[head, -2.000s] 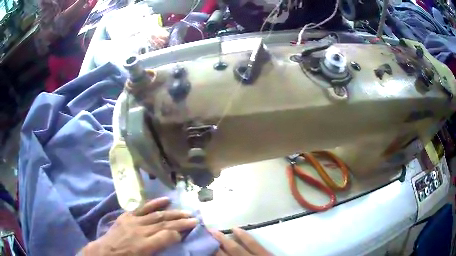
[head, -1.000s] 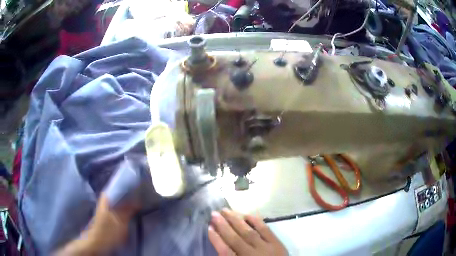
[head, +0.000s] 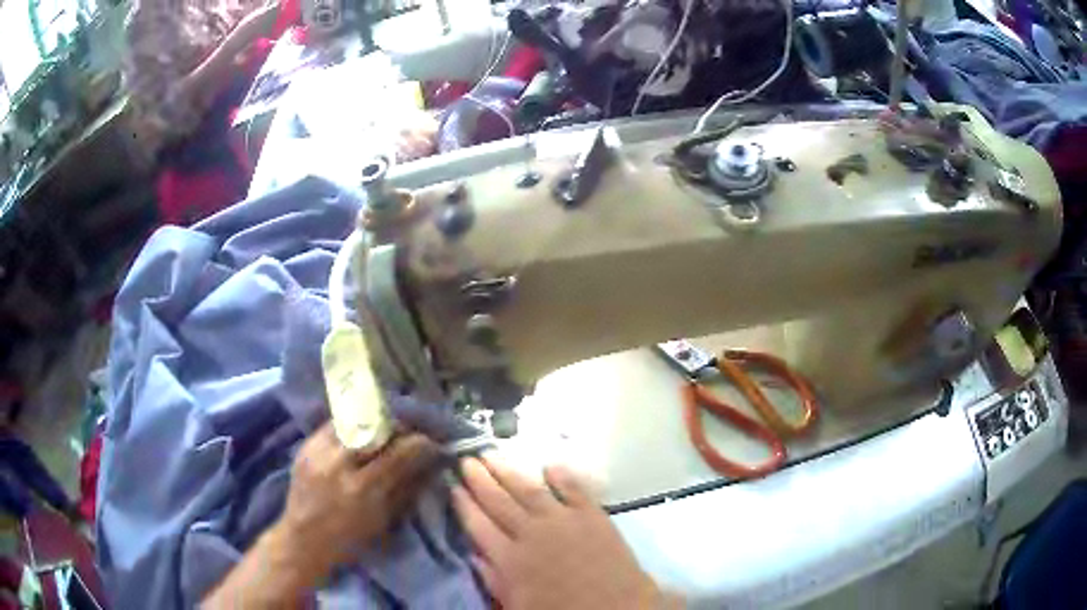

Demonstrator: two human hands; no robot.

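Observation:
Grey-blue cloth (head: pixel 203 393) lies in large folds left of the sewing machine (head: pixel 668 262) and runs under the left end of its head. My left hand (head: pixel 358 495) grips a bunched part of the cloth just below the pale yellow oval unit (head: pixel 354 387). My right hand (head: pixel 542 530) lies with its fingers on the cloth edge near the presser foot (head: pixel 483 429); whether it pinches the cloth is hidden. A narrow folded strip shows between my fingertips and the foot.
Scissors with orange-red handles (head: pixel 741 411) lie under the machine arm on the white table (head: pixel 799 524). A control panel (head: pixel 1011 423) is at the right table end, with a blue chair (head: pixel 1055 560) below. Dark patterned cloth (head: pixel 620 54) lies behind the machine. A person's arm shows at the upper left.
My left hand has moved right and up towards the needle, bunching the cloth there. My right hand has moved slightly left and up. The camera view has shifted.

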